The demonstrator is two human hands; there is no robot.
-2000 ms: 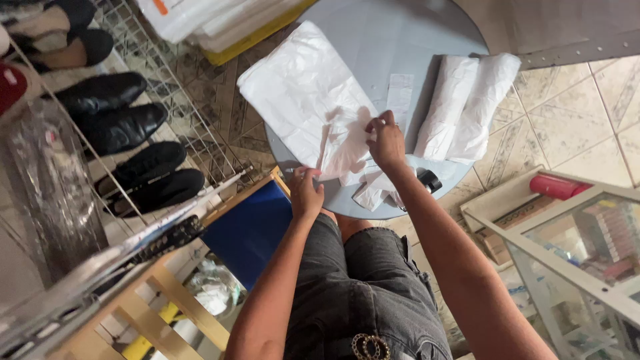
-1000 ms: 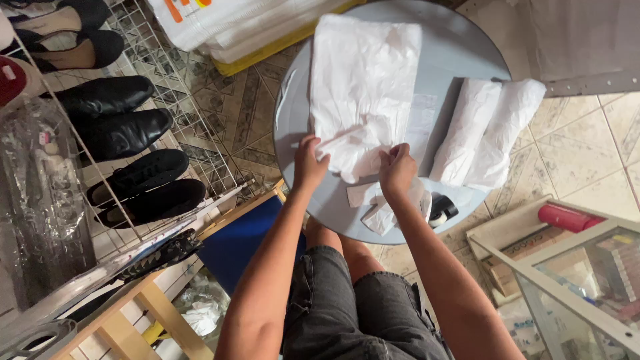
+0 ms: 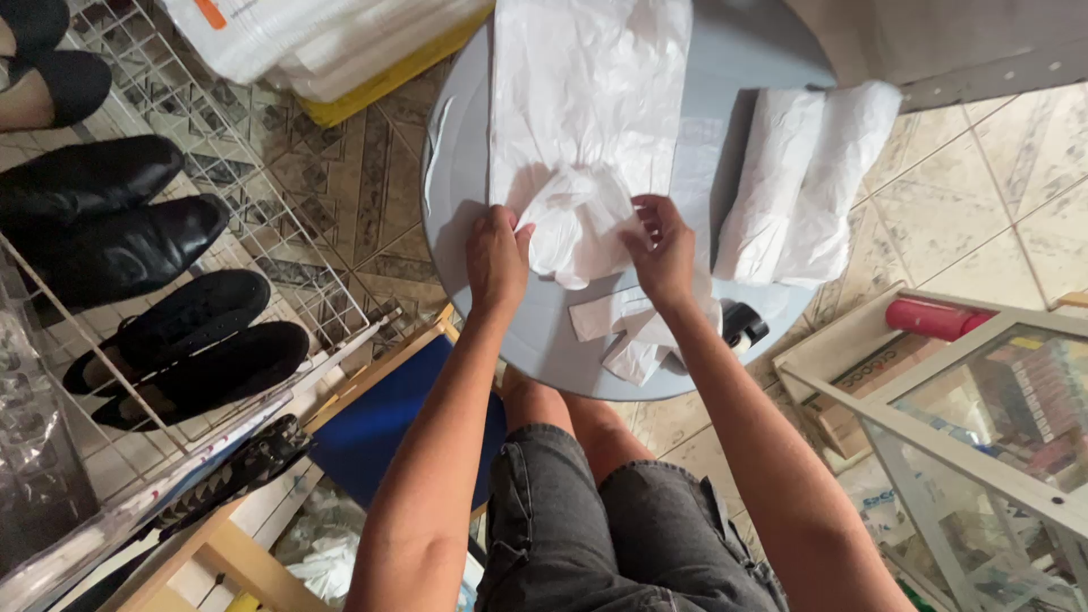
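A white plastic bag [image 3: 591, 93] lies flat on the round grey table [image 3: 459, 170], its near end bunched up. My left hand [image 3: 500, 259] pinches the left side of that bunched end between thumb and fingers. At its right side is my right hand [image 3: 663, 251], fingers curled at the plastic; whether they grip it is unclear. Just below my right wrist lie cut white plastic strips [image 3: 633, 327], beside a black object [image 3: 742, 325], perhaps a tape dispenser. Two white plastic rolls or folded bundles [image 3: 795, 187] rest side by side on the table's right.
Black shoes [image 3: 110, 246] stand on a white wire rack [image 3: 280, 221] at the left. Packs of white plastic [image 3: 340, 42] lie beyond the table's left edge. A blue chair seat [image 3: 399, 416] is below left, and a glass-fronted cabinet [image 3: 943, 374] stands at the right.
The bag has turned from slanting to nearly straight away from me. My right hand has moved from the middle of the bunched end to its right side. The view has come closer to the table.
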